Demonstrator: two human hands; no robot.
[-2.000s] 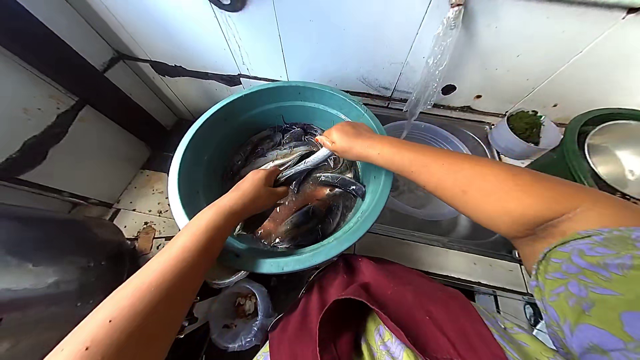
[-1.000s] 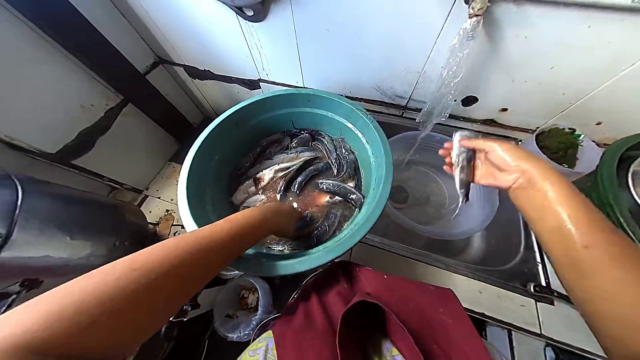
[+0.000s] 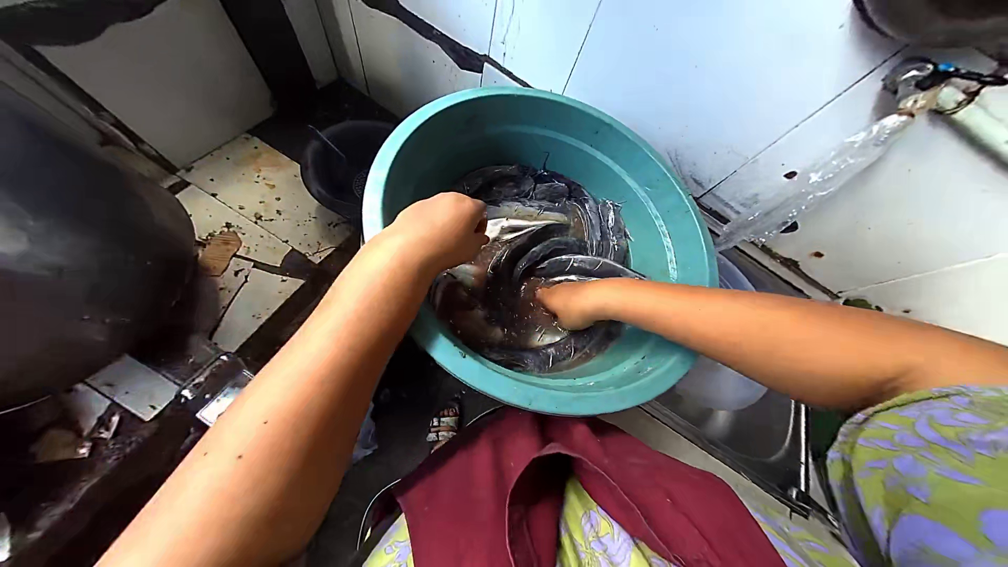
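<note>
A green plastic tub (image 3: 685, 213) holds several dark, whiskered catfish (image 3: 567, 260) in murky reddish water. My left hand (image 3: 447, 224) is over the left side of the fish, fingers curled and turned away, so what it grips is hidden. My right hand (image 3: 568, 305) reaches down among the fish at the tub's middle right, its fingertips under the water or behind fish. Behind my right forearm, a translucent plastic basin (image 3: 720, 384) shows in part.
The basin stands in a steel sink (image 3: 760, 429). Water runs through a clear plastic sleeve (image 3: 827, 177) from a tap (image 3: 913, 79) on the tiled wall. A black bucket (image 3: 335, 169) is behind the tub's left side; a large dark metal vessel (image 3: 87, 252) stands at far left.
My right hand, earlier holding a fish over the sink basin, is now back in the tub without that fish visible. My left hand has lifted from the water. The view has shifted.
</note>
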